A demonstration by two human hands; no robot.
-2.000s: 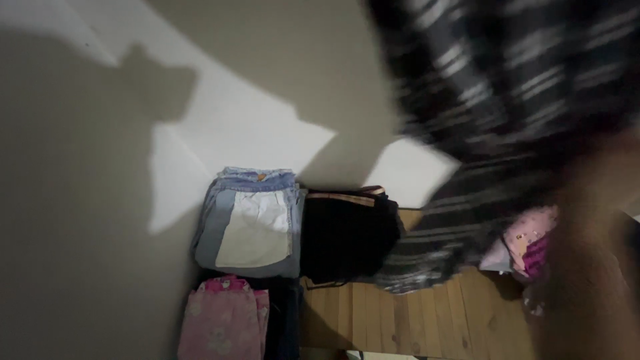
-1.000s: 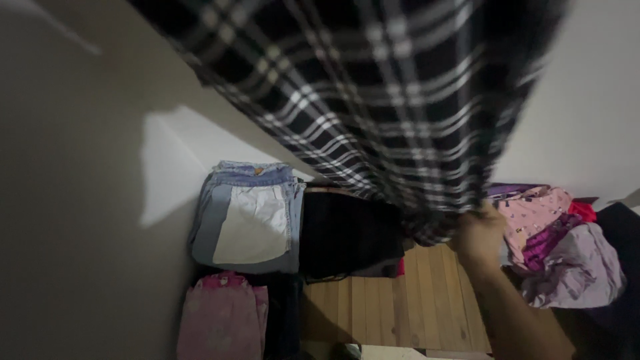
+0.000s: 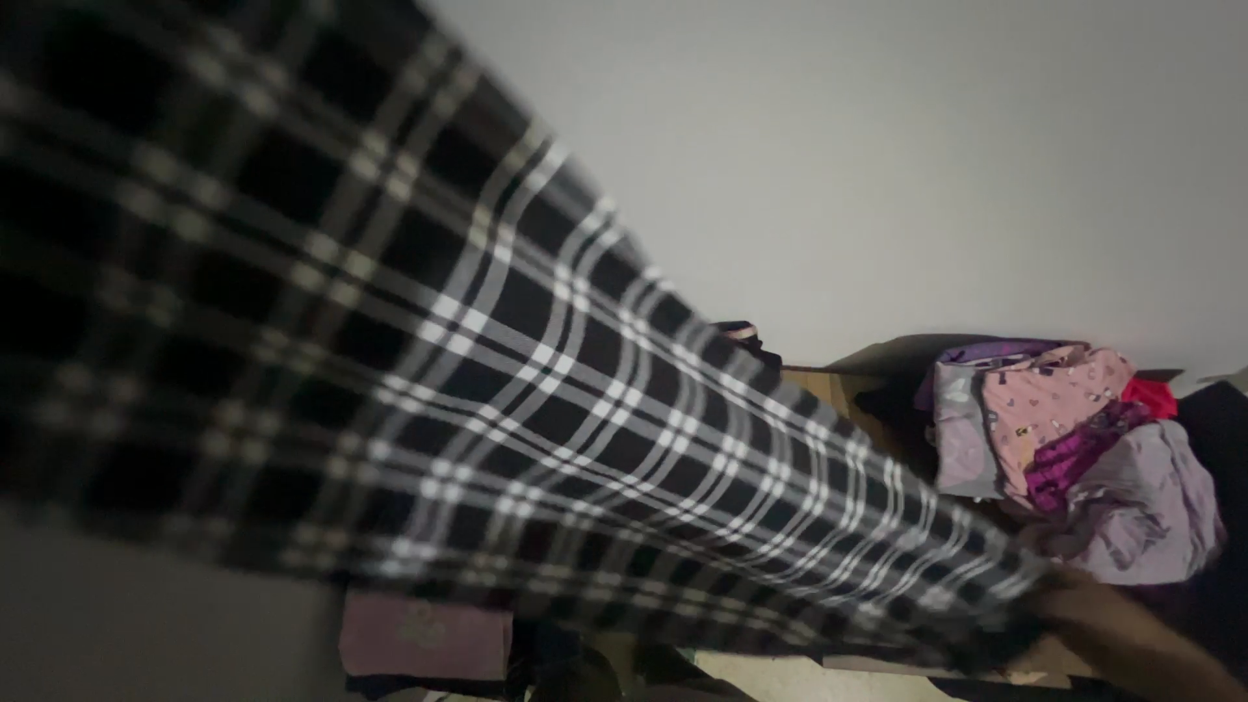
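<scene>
A black-and-white plaid cloth (image 3: 604, 409) stretches across the view from the upper left down to the lower right. At its gathered lower right end is my right hand (image 3: 1082, 604), blurred and closed on the fabric. My left hand cannot be seen; the cloth's other end runs out of view at the left. Just above and beyond my right hand lies a heap of clothes: a pink printed garment (image 3: 1043, 400), a magenta one (image 3: 1082, 453) and a crumpled pale lilac one (image 3: 1150, 507).
Folded pink clothing (image 3: 426, 634) shows below the plaid cloth at lower left. Part of a dark folded garment (image 3: 756, 341) shows near the wall (image 3: 829, 175). A wooden surface (image 3: 829, 388) is partly covered by the cloth.
The plaid cloth has swung out to the left and now covers the folded jeans and black clothes seen earlier. My right hand still grips one end. The view has shifted somewhat.
</scene>
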